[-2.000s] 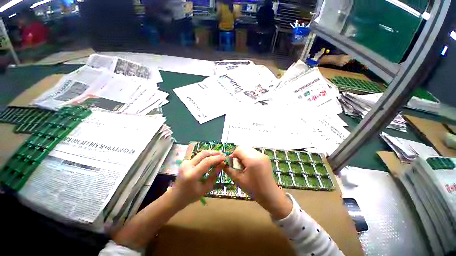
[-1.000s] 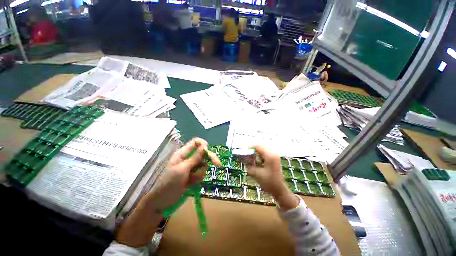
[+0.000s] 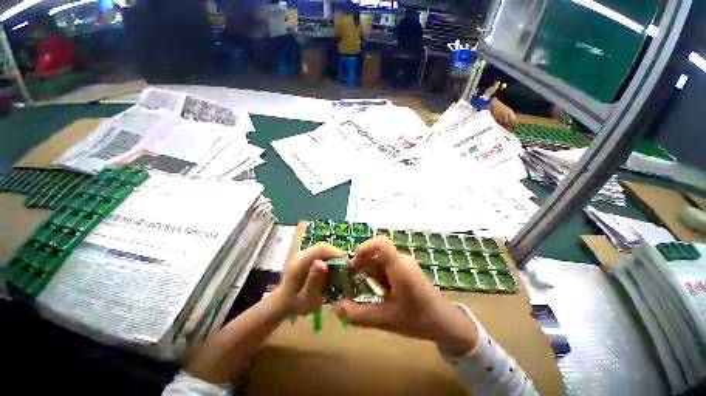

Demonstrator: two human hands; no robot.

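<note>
A small dark grey-green board piece [image 3: 338, 272] is pinched between my hands over the panel. My left hand [image 3: 300, 276] grips its left side. My right hand [image 3: 402, 298] is at its right side, with a small pale piece [image 3: 375, 287] at the fingers. Bright green tape [image 3: 317, 321] hangs below my left hand. The green circuit board panel [image 3: 464, 261] lies on the brown cardboard [image 3: 402, 352], partly hidden by my hands.
A newspaper stack [image 3: 155, 255] with bare green panels [image 3: 62, 232] is at left. Loose newspaper sheets [image 3: 418, 182] lie beyond the panel. A metal post [image 3: 596, 162] rises at right, near a dark phone-like device [image 3: 551, 329]. Another person's hand [image 3: 503, 113] is at far right.
My hands were apart one second ago and are now together at the small board piece. The green tape shows shorter below my left hand. The view has shifted slightly.
</note>
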